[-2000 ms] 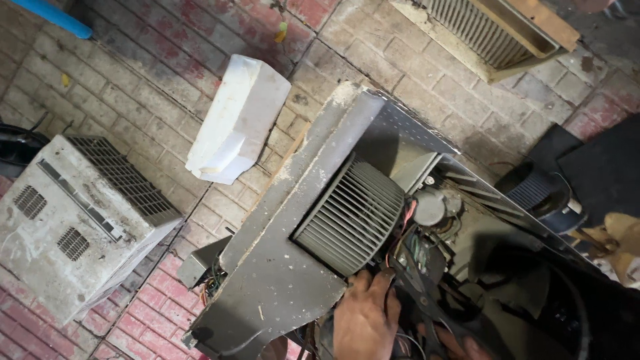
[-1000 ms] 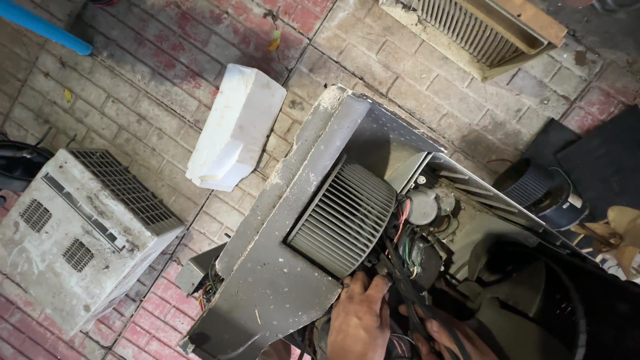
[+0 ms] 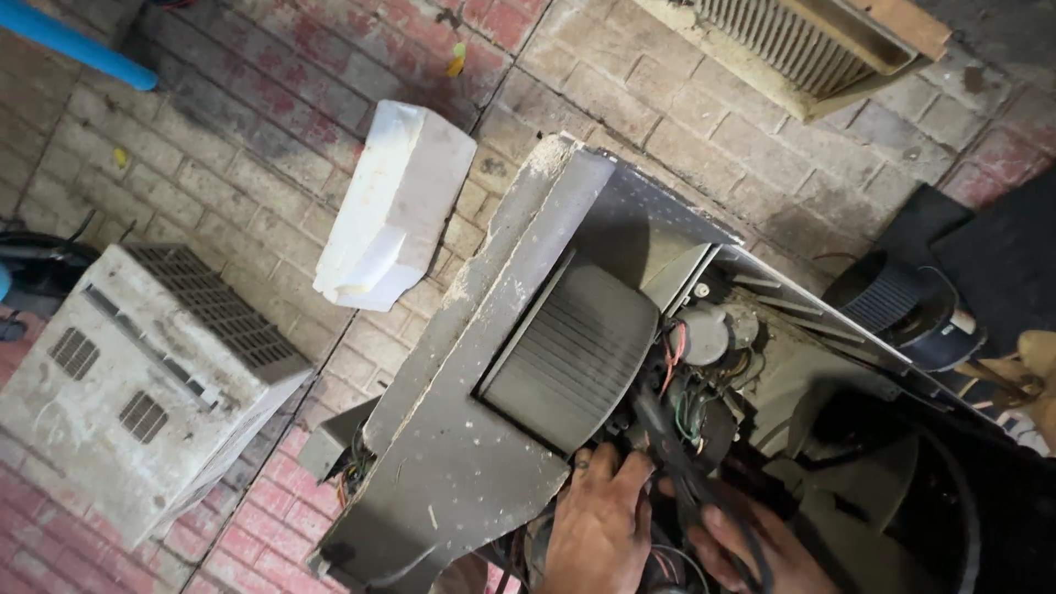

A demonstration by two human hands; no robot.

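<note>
An opened window air conditioner unit with a speckled grey metal and foam housing (image 3: pixel 462 470) fills the lower middle. Its grey blower wheel (image 3: pixel 577 355) sits in the housing's opening. My left hand (image 3: pixel 598 520) reaches in just below the wheel; its fingertips are hidden among dark parts, so its grip is unclear. My right hand (image 3: pixel 751 536) lies to the right, its fingers around or against black cables (image 3: pixel 681 470). Above the hands are a round metal part (image 3: pixel 704 334) and red and green wires (image 3: pixel 689 412). A dark fan (image 3: pixel 858 470) is at the right.
On the brick paving lie a dirty white grille casing (image 3: pixel 140 388) at left, a white foam block (image 3: pixel 396 206), and a blue pipe (image 3: pixel 74 41). A beige louvred frame (image 3: pixel 792 49) lies at top right. Another black blower wheel (image 3: pixel 883 301) and a dark mat (image 3: pixel 1006 247) are at right.
The blower wheel's blades appear blurred now, where they were sharp one second ago. Both hands remain in nearly the same place inside the unit.
</note>
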